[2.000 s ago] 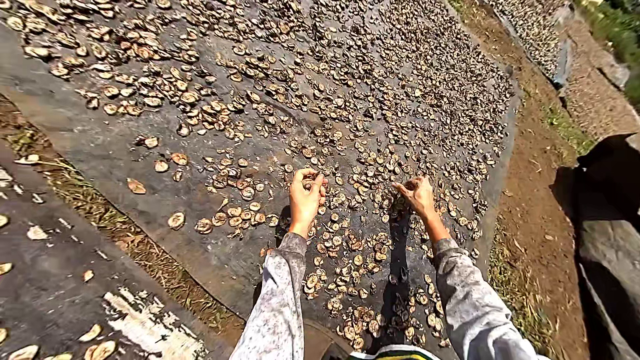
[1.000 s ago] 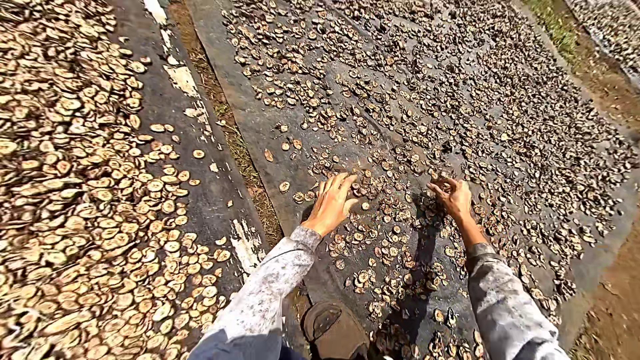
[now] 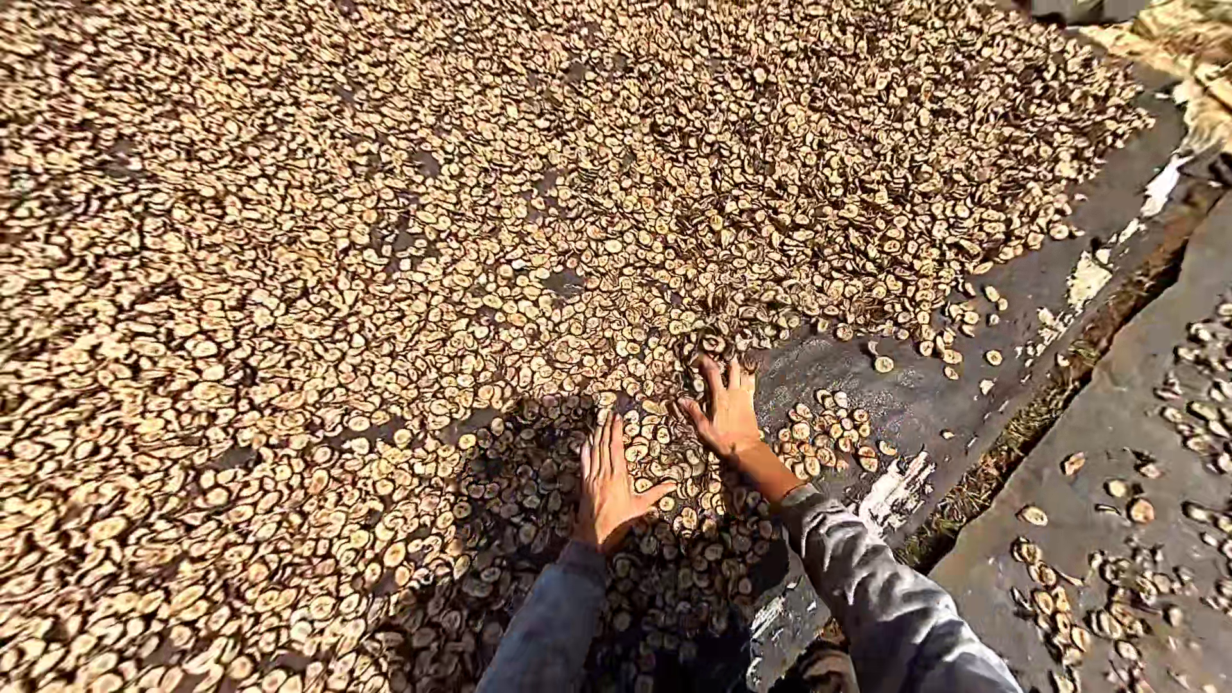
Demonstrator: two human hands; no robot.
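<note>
Dried round slices (image 3: 433, 289), pale with dark rims, lie thickly over a dark ground sheet (image 3: 924, 395). Low in the middle, my left hand (image 3: 616, 481) rests palm down on the slices, fingers apart and pointing away from me. To its right and slightly farther off, my right hand (image 3: 727, 409) has its fingers spread at the edge of the thick layer, touching slices. Neither hand shows anything gripped, though the undersides of both are hidden. A small cluster of slices (image 3: 833, 433) lies just right of my right wrist.
A strip of soil and dry grass (image 3: 1020, 433) runs diagonally between this sheet and a second dark sheet (image 3: 1011, 539) at the right, which bears scattered slices. White patches (image 3: 895, 491) mark the near sheet's edge. Straw-coloured material (image 3: 1193, 58) lies at the top right corner.
The view has swung far left, from the sparsely covered sheet to the thickly covered one. Both hands were over the sparse sheet and are now down among the dense slices, closer together.
</note>
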